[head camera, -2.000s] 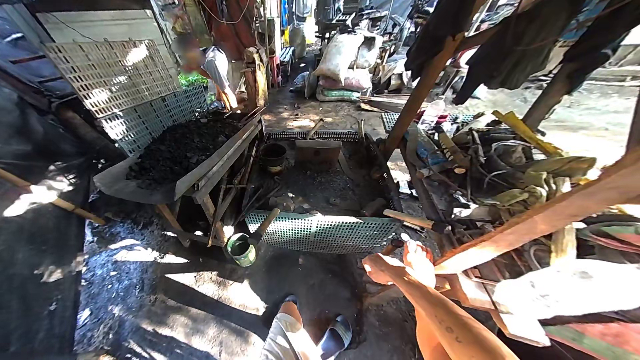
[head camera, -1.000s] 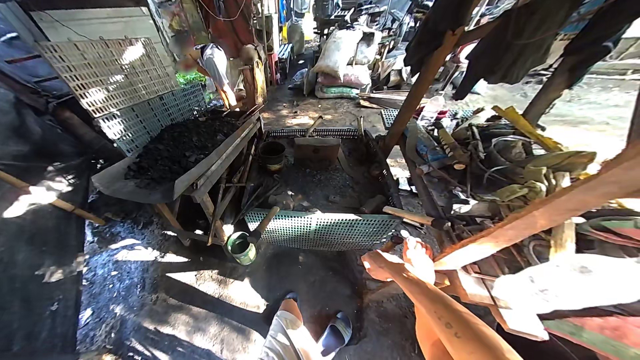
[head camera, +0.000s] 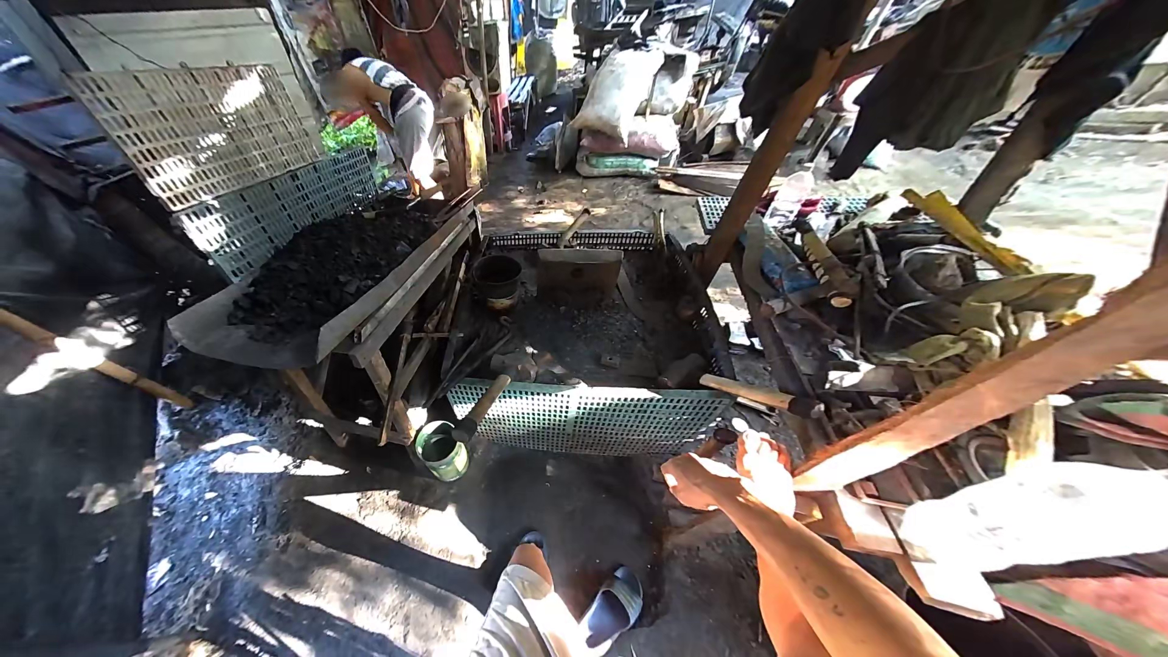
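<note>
Both my forearms reach in from the lower right and cross near the wrists. My right hand (head camera: 697, 480), at the end of the marked forearm, has its fingers curled down. My left hand (head camera: 766, 464) is close beside it in bright sun, near a slanted wooden beam (head camera: 985, 401). Glare and overlap hide what either hand holds. A short dark-ended wooden piece (head camera: 721, 440) lies just beyond them. A tool with a wooden handle (head camera: 748, 392) rests at the corner of a green perforated plastic panel (head camera: 584, 420). A green can (head camera: 443, 453) stands left of the panel, with a handled tool (head camera: 484, 406) leaning at it.
A wooden stand holds charcoal (head camera: 328, 274) at the left. Ahead lies a pit with a dark bucket (head camera: 498, 279) and an upright metal plate (head camera: 579, 272). Scrap and dry husks (head camera: 912, 292) crowd the right. A person (head camera: 401, 109) bends at the back left, and sacks (head camera: 625, 100) are stacked behind.
</note>
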